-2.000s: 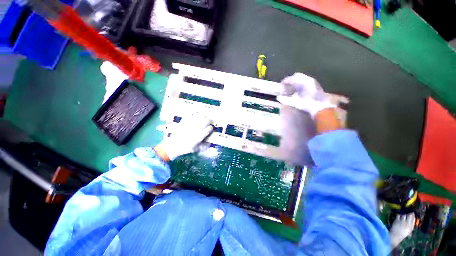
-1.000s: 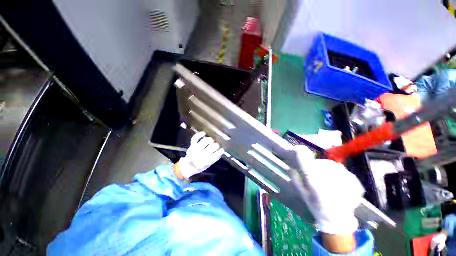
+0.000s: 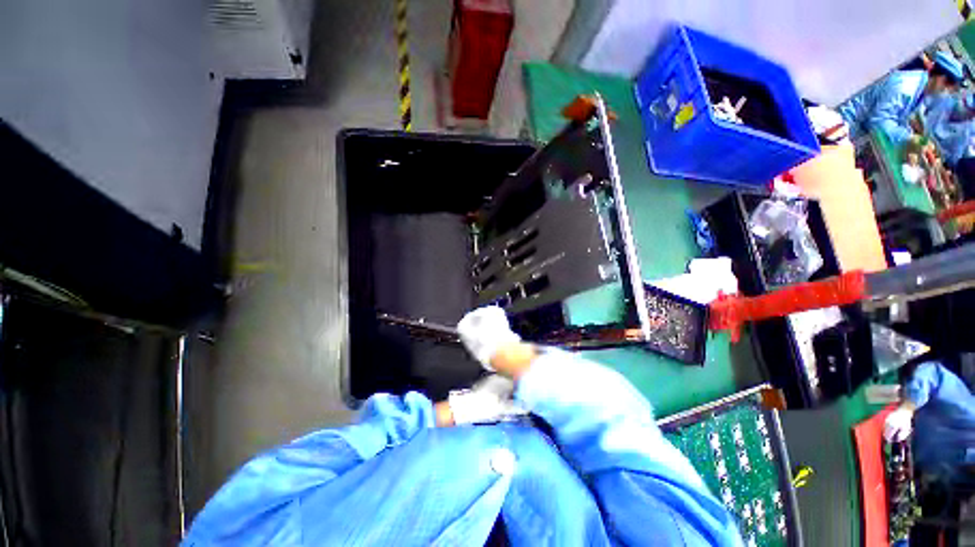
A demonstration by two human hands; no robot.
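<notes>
A thin plate (image 3: 417, 325) shows nearly edge-on inside the large black bin (image 3: 344, 267), its near part hidden by my hands. My right hand (image 3: 489, 335), in a white glove, is closed at its edge. My left hand (image 3: 481, 403), also gloved, is lower, close to my body and partly covered by my right sleeve; its fingers cannot be made out. A dark carrier frame (image 3: 628, 240) with pale metal edges and orange-brown corner blocks stands tilted between the bin and the green bench, right of the plate.
A framed green circuit board (image 3: 732, 454) lies on the bench at lower right. The screw tray (image 3: 676, 326), black parts bins (image 3: 748, 251) and a blue crate (image 3: 738, 150) are on the bench. A red-wrapped bar (image 3: 791, 302) crosses from the right. Coworkers (image 3: 893, 102) are at far right.
The slotted pale plate, held up across my front a second ago, is now down at the bin and seen edge-on. Both hands moved lower and closer together. The tilted carrier frame is uncovered.
</notes>
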